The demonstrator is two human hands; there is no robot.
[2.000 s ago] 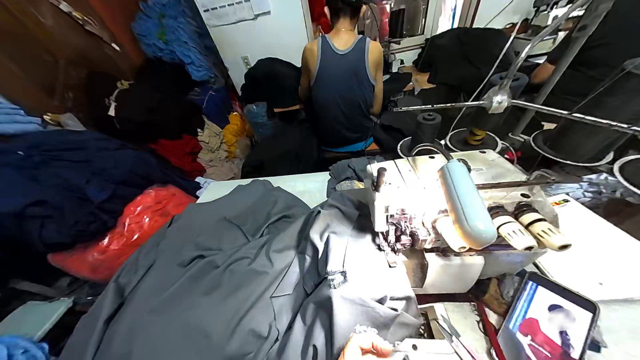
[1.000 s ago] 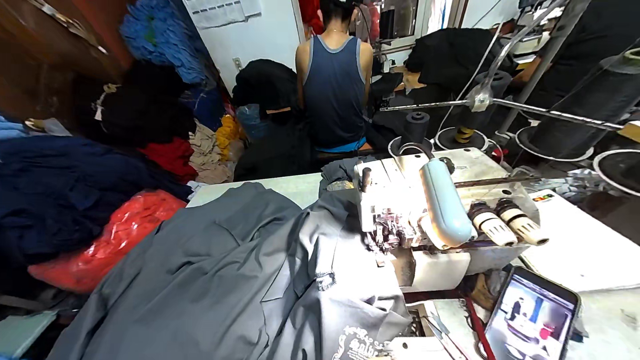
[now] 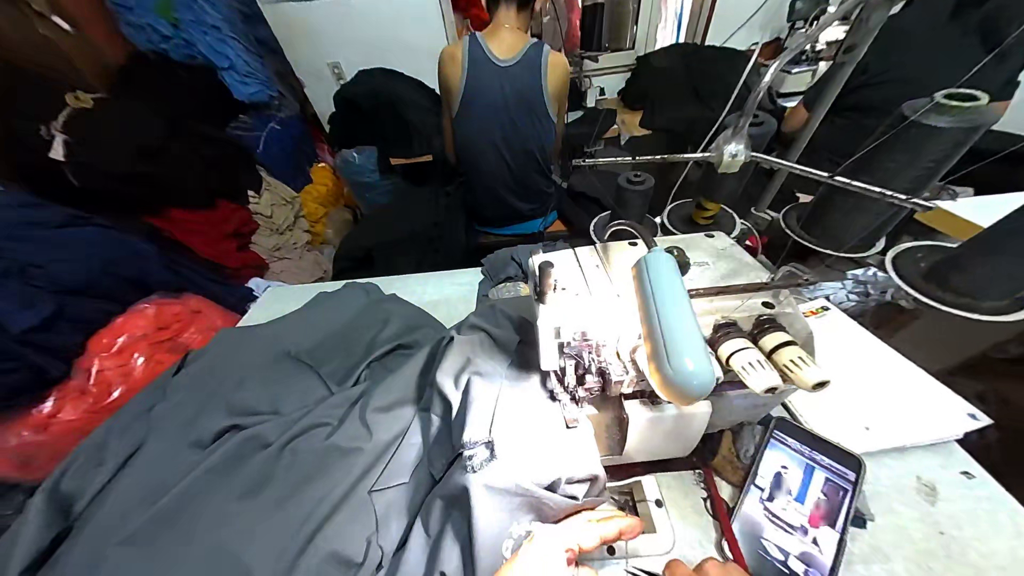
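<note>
Grey fabric lies spread over the table and runs up to the needle area of an overlock sewing machine. At the bottom edge my left hand rests at the fabric's right side, fingers pointing right; whether it grips the cloth is unclear. Just right of it, my right hand shows only its fingertips, next to the dark metal points of a small tool; its hold on that tool cannot be told. A light blue lamp shines on the machine head.
A phone with a lit screen lies right of a red-edged strip. Thread cones stand behind the machine under a metal rod. A red plastic bag and cloth piles are at left. A person sits ahead, back turned.
Both hands now show at the bottom edge. Two seconds ago only part of a hand was seen there, and one second ago hardly any.
</note>
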